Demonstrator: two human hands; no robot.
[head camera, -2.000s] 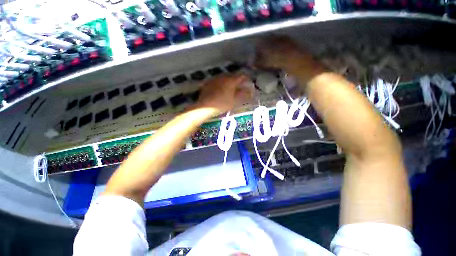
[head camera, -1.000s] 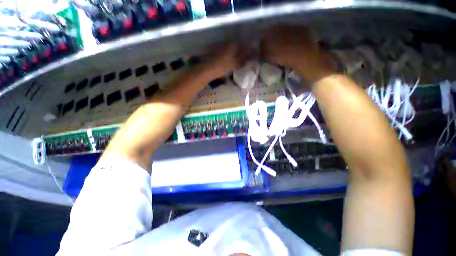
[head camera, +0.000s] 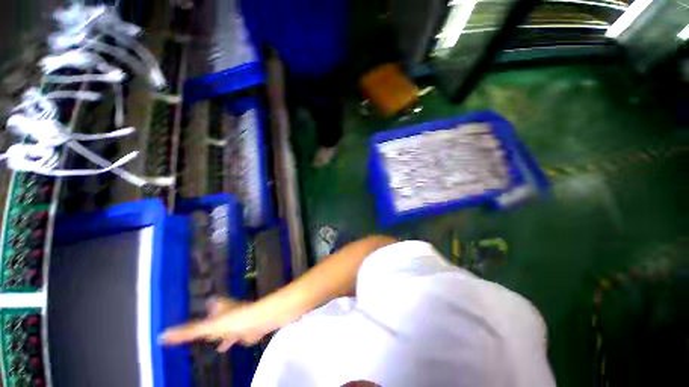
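My right hand is stretched toward the rack at the lower left. Its fingers are apart and it looks empty, though blurred. Its fingertips are at the outer rim of a blue tray; contact cannot be told. My left hand is out of the picture. White coiled adapter cables hang over the green circuit board along the shelf edge at the left. The adapter bodies are not visible.
A blue bin filled with pale items stands out on the green floor. A person in dark blue stands behind the rack's end, near an orange object. More blue bins line the lower rack.
The view has swung right, so the rack now lies at the left and the floor shows. Both hands were inside the shelf at the adapters; my right is now out by the tray, my left out of view.
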